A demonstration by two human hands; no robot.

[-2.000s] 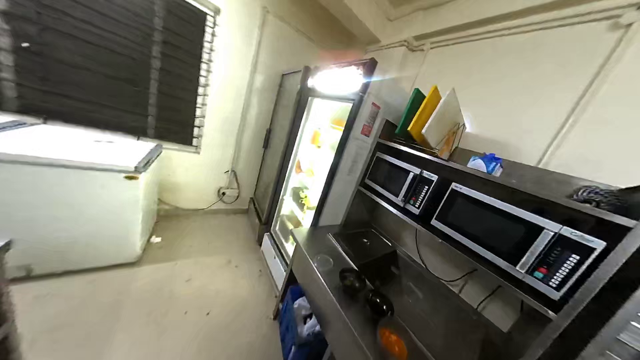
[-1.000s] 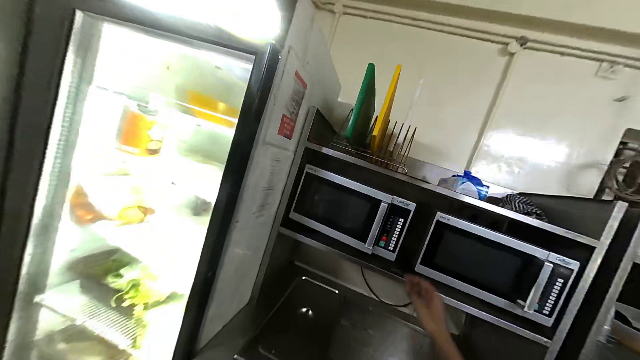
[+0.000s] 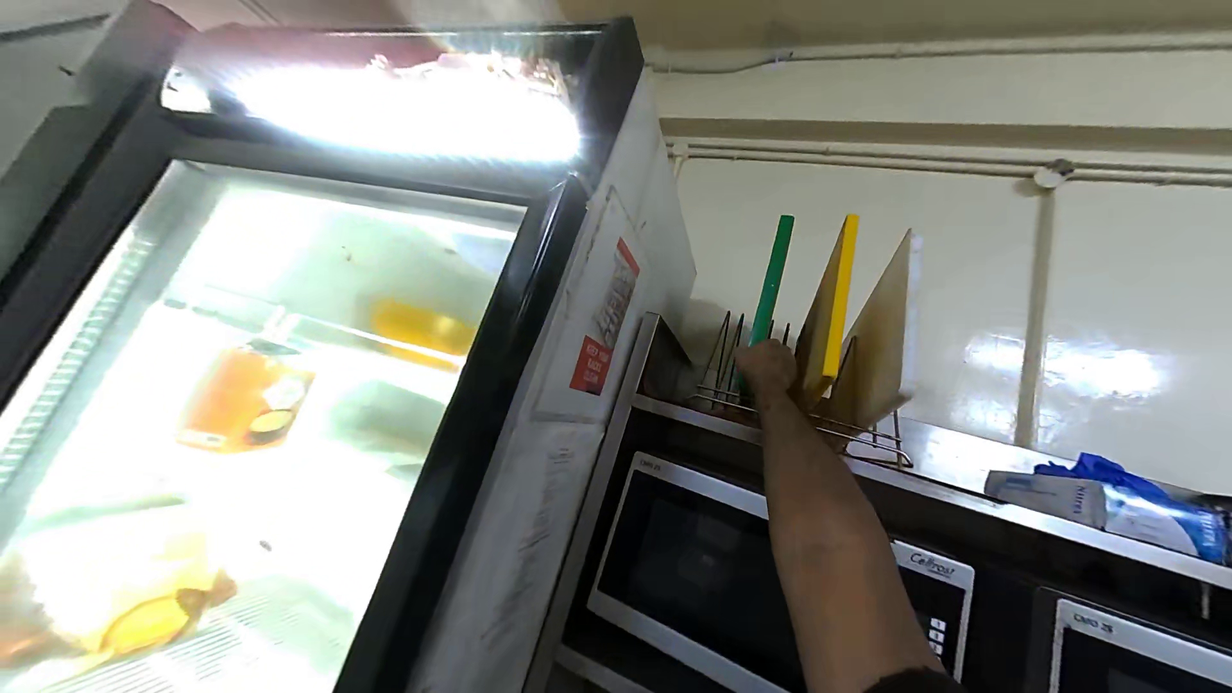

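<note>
My right hand [image 3: 767,368] reaches up past the upper edge of a microwave, its fingers closed around the lower part of a green cutting board [image 3: 773,274]. The board stands on edge in a wire rack [image 3: 871,445] on the top shelf. To its right, a yellow-edged cutting board [image 3: 839,298] and a white-edged cutting board [image 3: 890,332] lean in the same rack. The fingertips are hidden from this side. My left hand is out of view.
A lit glass-door display refrigerator [image 3: 510,385] with food inside stands at left. Below the shelf are a microwave [image 3: 693,568] and a second microwave [image 3: 1136,645]. A blue and white plastic package [image 3: 1107,505] lies on the shelf at right.
My right hand, low in front of the microwaves a second ago, has risen to the rack and taken hold of the green board. The view has moved closer and tilted up.
</note>
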